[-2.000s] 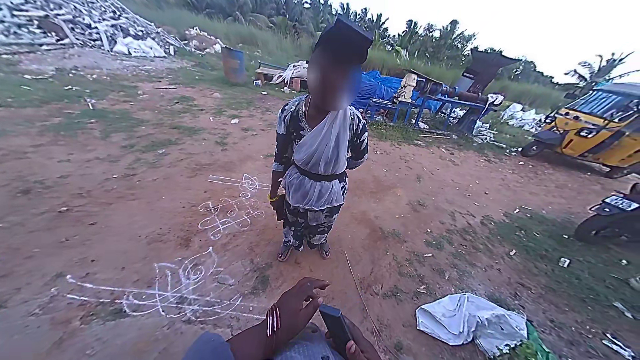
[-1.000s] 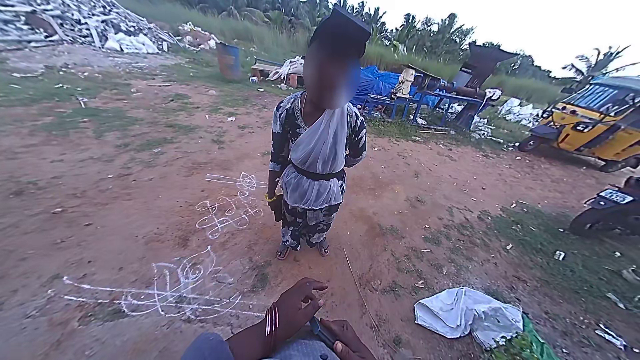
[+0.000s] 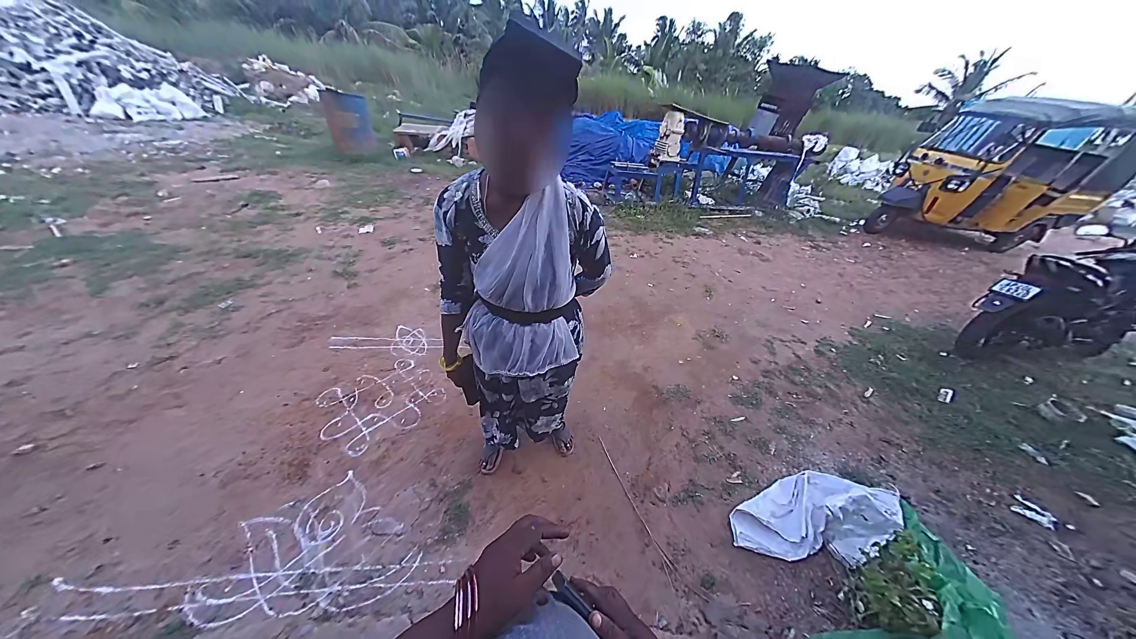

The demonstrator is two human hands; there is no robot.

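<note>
At the bottom middle of the head view, my right hand [image 3: 612,608] is closed around a dark phone-like device [image 3: 571,596], seen nearly edge-on. Just left of it, my left hand [image 3: 517,568] has its fingers apart and bent, with bangles [image 3: 466,599] on the wrist. Nothing shows between its fingers. Past my hands stands a person [image 3: 524,266] with a dark cap, a patterned outfit and a pale draped cloth. That person's lowered hand, with a yellow band at the wrist, is beside a dark object [image 3: 465,380] that I cannot identify.
White line drawings [image 3: 382,399] mark the reddish dirt at left. A white sack [image 3: 812,515] and green sheet [image 3: 954,572] with leaves lie at lower right. Behind are a yellow auto rickshaw [image 3: 985,182], a motorcycle [image 3: 1047,306], blue machinery [image 3: 701,160] and a barrel [image 3: 347,122].
The device in my right hand has tilted from a more upright position to a lower, nearly edge-on one. The standing person stays in place.
</note>
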